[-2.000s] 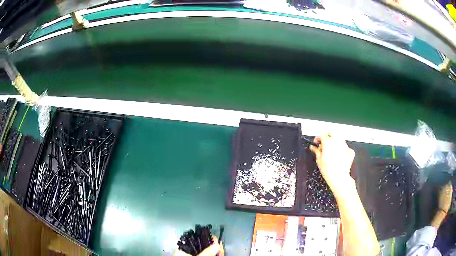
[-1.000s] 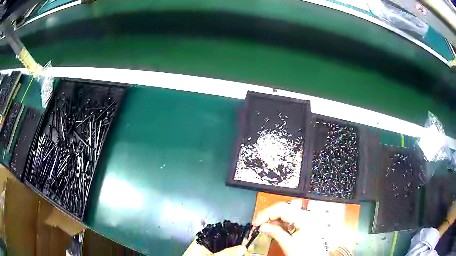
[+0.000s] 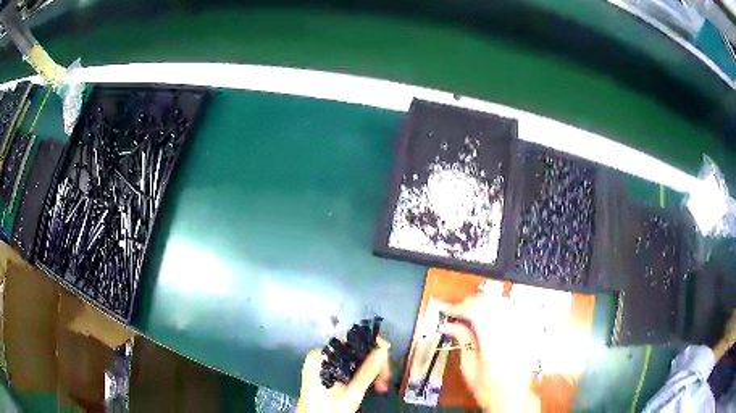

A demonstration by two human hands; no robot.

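Observation:
My left hand [image 3: 343, 387] is at the bottom centre, closed around a bunch of black rods [image 3: 352, 352] with their ends up. My right hand [image 3: 483, 347] is over the metal assembly fixture [image 3: 421, 389] on the orange base board [image 3: 440, 284]. Its fingertips are at the upper end of a slim black rod [image 3: 436, 355] that lies slanted in the fixture. Glare whitens this hand and the board's right part. I cannot tell if tweezers are in it. Small silver-white parts [image 3: 452, 202] are heaped in the black tray behind the board. Small black parts [image 3: 557, 222] fill the tray to its right.
A large rod tray [image 3: 192, 109] full of black rods is at the left. A cardboard carton [image 3: 32, 323] is below the bench edge. A far-right tray [image 3: 641, 310] holds sparse dark parts, beside a coworker's sleeve [image 3: 686, 379]. A white rail [image 3: 282, 79] edges the green conveyor. Clear plastic is at the right [image 3: 710, 202].
My right hand has come from the small black parts tray down to the fixture, where a rod now lies. My left hand still holds the bunch. The view has tilted down.

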